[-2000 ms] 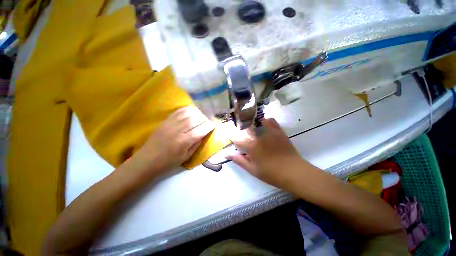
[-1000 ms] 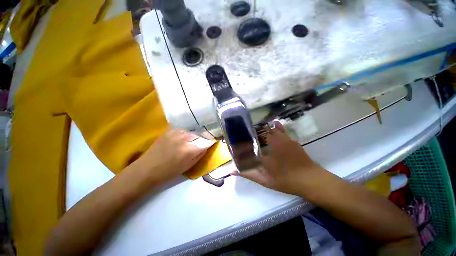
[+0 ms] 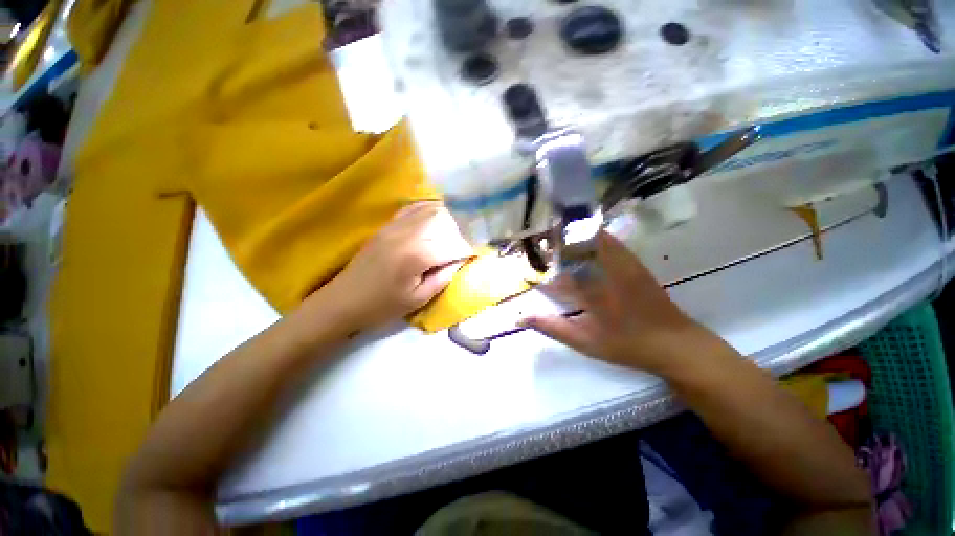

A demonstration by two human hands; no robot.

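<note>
A mustard-yellow garment piece [image 3: 304,188] lies left of the sewing machine head [image 3: 649,84], its narrow end reaching the needle area under bright light. My left hand [image 3: 403,262] grips the cloth near that end, with the fingers partly curled over it. My right hand [image 3: 607,304] is just right of the needle, partly hidden behind the shiny curved guard [image 3: 567,188]; its thumb points left at the cloth's tip. Whether its fingers pinch the cloth cannot be told. The presser foot is mostly hidden in glare.
A long yellow stack [image 3: 115,345] lies along the table's left. The white table's ribbed edge [image 3: 450,468] curves in front of me. A green basket [image 3: 911,387] with yellow, red and pink scraps stands below at right. A yellow scrap [image 3: 811,228] hangs by a thin rod [image 3: 733,265].
The camera view has shifted, so the machine and table appear farther right and the machine head higher. Both hands stay near the needle, and the cloth shows little movement relative to them.
</note>
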